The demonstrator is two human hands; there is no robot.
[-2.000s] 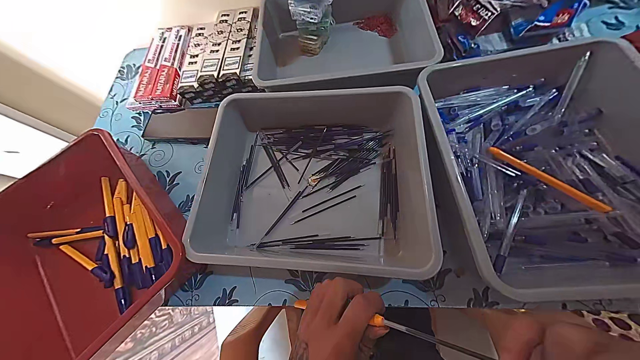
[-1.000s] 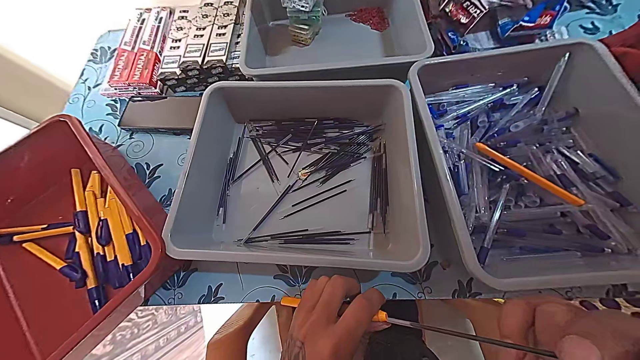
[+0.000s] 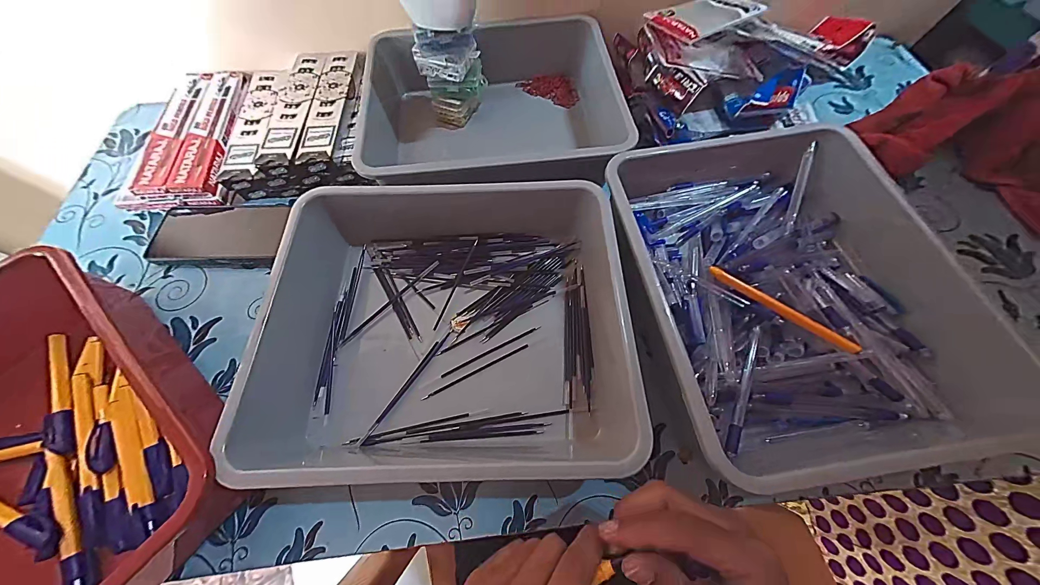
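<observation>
My left hand [image 3: 540, 561] is closed around a yellow pen barrel [image 3: 604, 570] at the bottom edge of the view, with only a bit of the barrel showing. My right hand [image 3: 682, 532] meets it there, its fingertips at the same pen; the refill is hidden. Above them a grey tray [image 3: 431, 473] holds loose dark pen refills [image 3: 520, 284]. To the right, another grey tray [image 3: 760, 479] holds clear pen barrels with blue parts [image 3: 723, 309] and one orange barrel [image 3: 784, 309]. At the left a red tray [image 3: 175, 357] contains yellow pens with dark blue caps [image 3: 122, 439].
A third grey tray [image 3: 496, 162] behind holds stacked clear packs [image 3: 447, 73] and small red pieces [image 3: 551, 89]. Pencil boxes [image 3: 191, 138] and an open dark box [image 3: 219, 234] stand at back left. Plastic packets [image 3: 715, 65] and red cloth [image 3: 934, 114] lie at back right.
My right hand has moved left to meet my left hand. The long dark refill that stretched between the hands is no longer visible.
</observation>
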